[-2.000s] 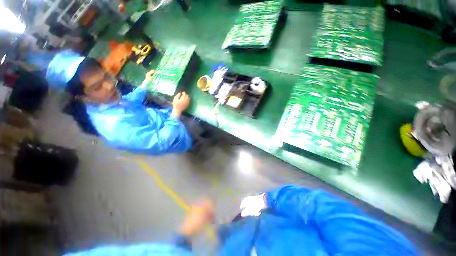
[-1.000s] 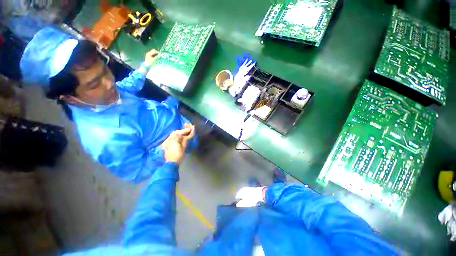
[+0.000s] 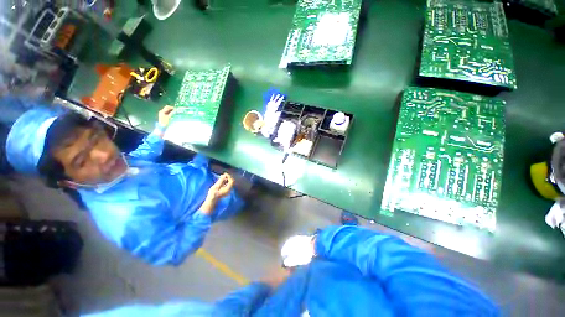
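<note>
My right hand (image 3: 298,251), in a white glove, is low in the middle in front of my body; whether it holds anything cannot be told. My left hand (image 3: 274,277), which looks bare, is small and blurred just below it, mostly hidden; its fingers cannot be made out. Neither hand touches a board. The nearest green printed circuit board (image 3: 447,158) lies solder side up on the green bench (image 3: 365,179), right of centre. Another board (image 3: 468,46) lies just behind it, and a third board (image 3: 325,31) with a bright glare patch lies farther back.
A black divided parts tray (image 3: 328,150) with a white bottle stands near the bench edge, beside a round tub (image 3: 253,122) and white glove (image 3: 271,117). A person in blue (image 3: 145,204) is at the left by another board (image 3: 201,105). A yellow item (image 3: 544,181) is far right.
My left hand reached out towards the person's hand one second ago and is now back near my body. The view has shifted; the person's face has turned up more towards me.
</note>
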